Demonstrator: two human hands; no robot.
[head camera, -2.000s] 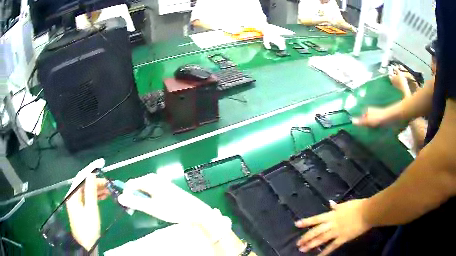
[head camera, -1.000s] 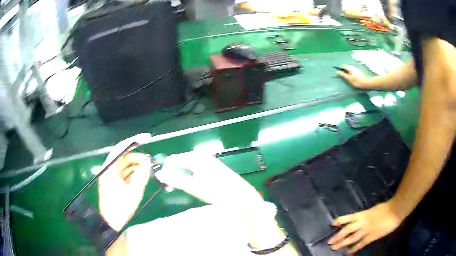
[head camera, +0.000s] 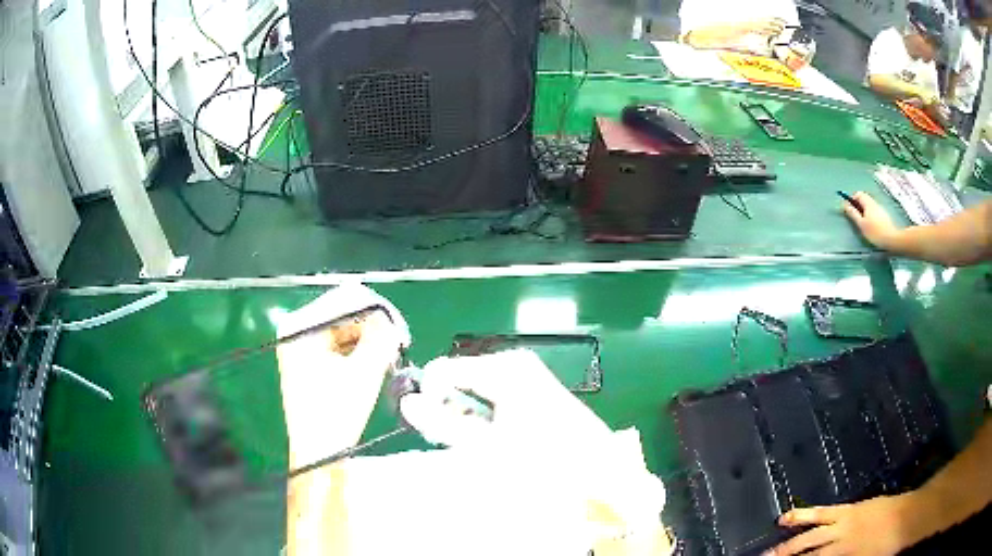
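Observation:
A black phone middle frame (head camera: 196, 440) is held at the lower left, its solid end to the left and blurred. My left hand (head camera: 343, 380), overexposed white, is shut around the frame through its window. My right hand (head camera: 490, 402), in a bright white covering, grips a slim pale-blue hand tool (head camera: 470, 402) near the frame's right end. The tool's tip and its exact contact are too blurred to tell. A white sheet (head camera: 403, 510) lies below my hands and merges with them in the glare.
A second phone frame (head camera: 587, 364) lies behind my right hand. A black tray (head camera: 751, 456) is at right, with another person's hand (head camera: 848, 532) on it. More frames lie beyond it. A computer tower (head camera: 419, 109) and dark red box (head camera: 642, 185) stand beyond the pale strip (head camera: 490, 269).
The view has swung left, so the bench contents appear farther right. The held frame now appears flatter and more fully in view. The other person's far hand has moved onto the bench beyond the strip.

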